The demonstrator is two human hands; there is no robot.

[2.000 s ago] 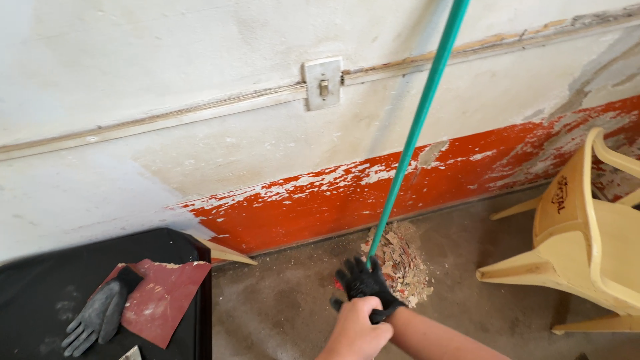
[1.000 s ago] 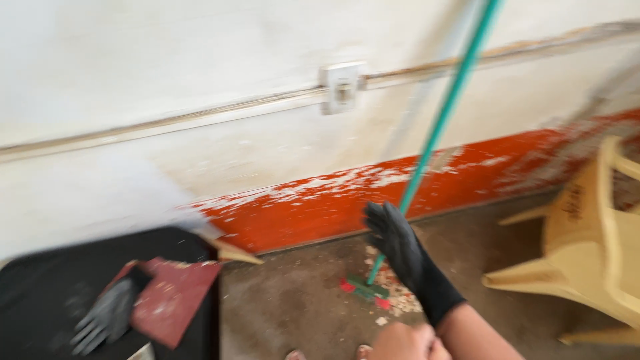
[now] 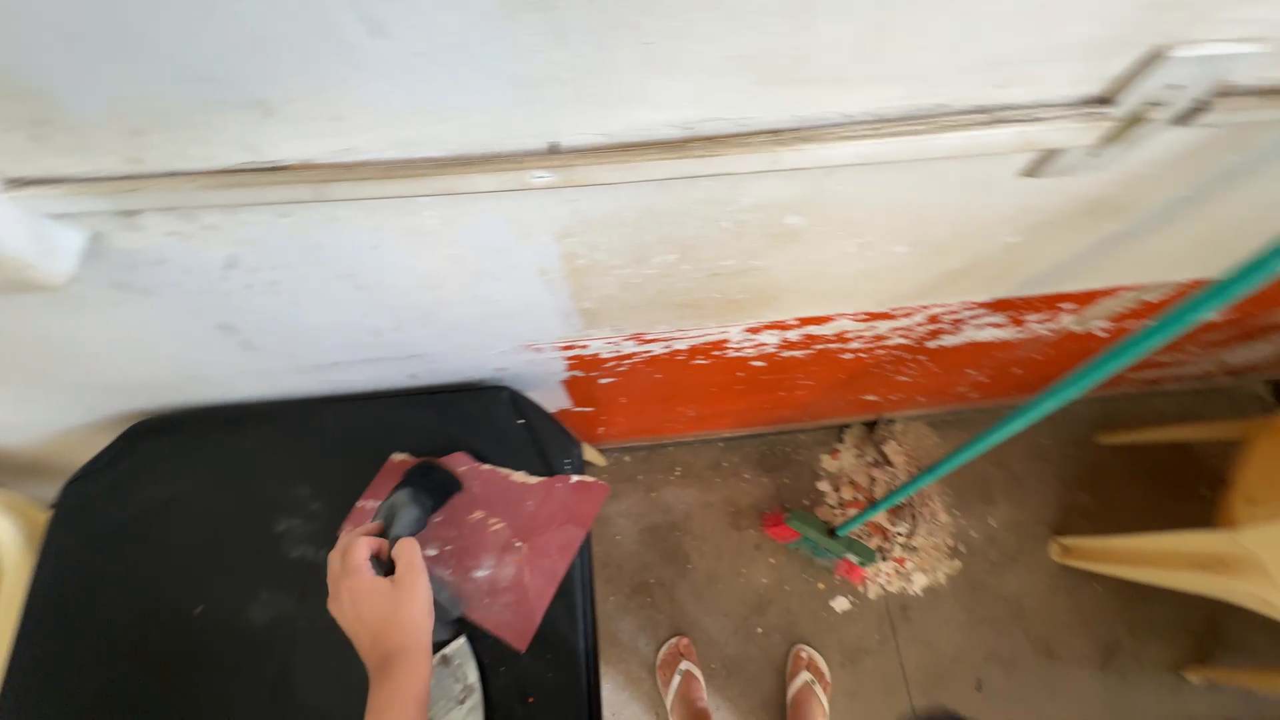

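My bare left hand [image 3: 380,600] is over the black table, its fingers closed on a grey and black work glove [image 3: 408,505]. Under the glove lies a torn piece of dark red sandpaper [image 3: 510,540] with pale dust and flakes on it. Part of a pale flat blade [image 3: 457,680] shows beside my wrist, at the table's near edge. My right hand is not clearly in view; only a small dark shape shows at the bottom edge. A broom with a green handle [image 3: 1060,395] stands tilted, its green and red head [image 3: 830,540] at a heap of paint flakes [image 3: 900,500].
The black table [image 3: 220,560] fills the lower left, against a wall with peeling white and orange paint [image 3: 720,390]. A cream plastic chair [image 3: 1170,560] stands at the right. My feet in white flip-flops [image 3: 682,670] are on the concrete floor. A switch plate [image 3: 1150,105] is blurred.
My left hand has moved left, from beside my gloved right hand to the glove on the table, and closed on it. The right hand has left clear view. The view has swung left.
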